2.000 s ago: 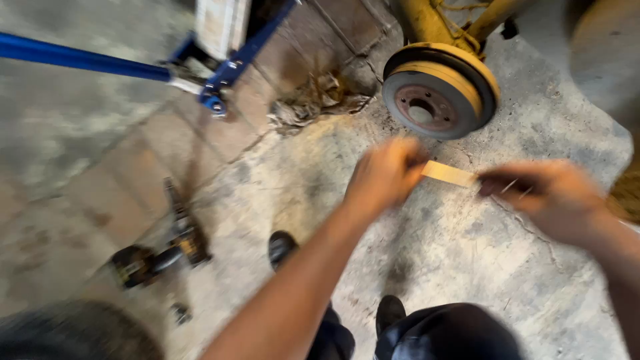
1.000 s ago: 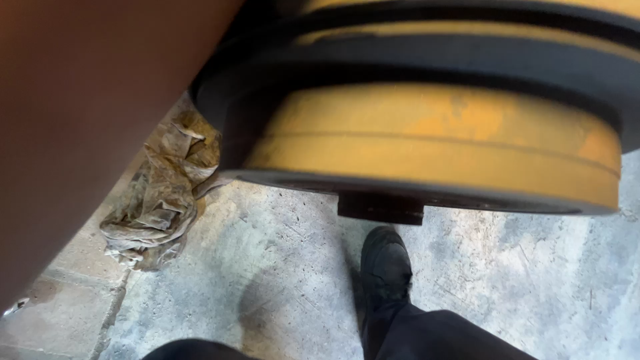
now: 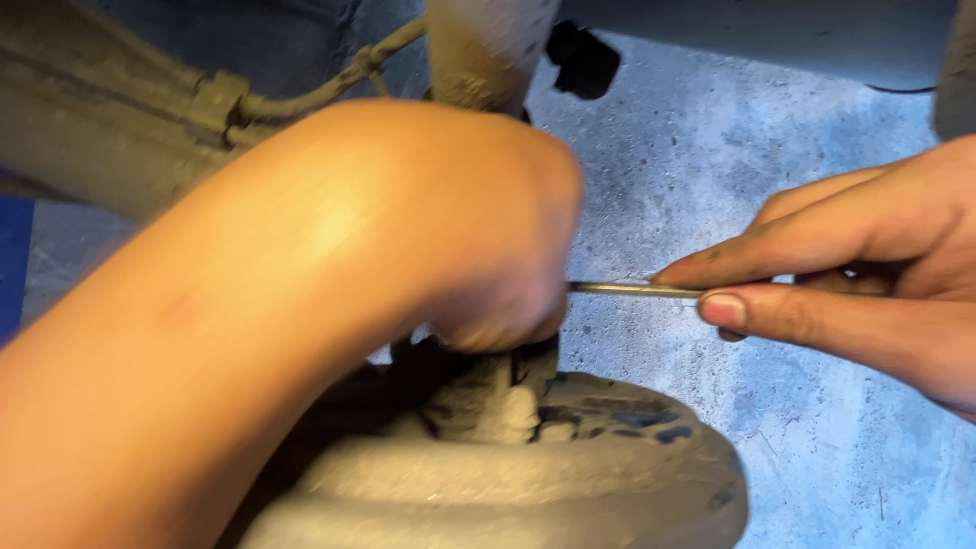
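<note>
My left hand (image 3: pixel 496 229) is bent over the area behind the wheel hub, curled with its fingers mostly hidden from me; it meets the left end of a thin metal strip or rod (image 3: pixel 621 289). At the right, my right hand (image 3: pixel 823 274) pinches the same piece between thumb and fingers. Below both hands lies the dusty back side of a brake drum assembly (image 3: pixel 496 488), with a bolt head (image 3: pixel 521 415) near its middle. A dirt-covered strut or shock tube (image 3: pixel 488 61) rises behind my left hand.
A dusty axle beam (image 3: pixel 84 130) with a line and bracket (image 3: pixel 217 99) runs across the upper left. A black part (image 3: pixel 583 61) hangs near the top. Concrete floor (image 3: pixel 823 442) shows at the right, and a blue edge (image 3: pixel 14 259) at the far left.
The view has moved from over the floor and the drum's outer face to close behind the drum. Two seconds ago both hands held a pale strip in front of the drum.
</note>
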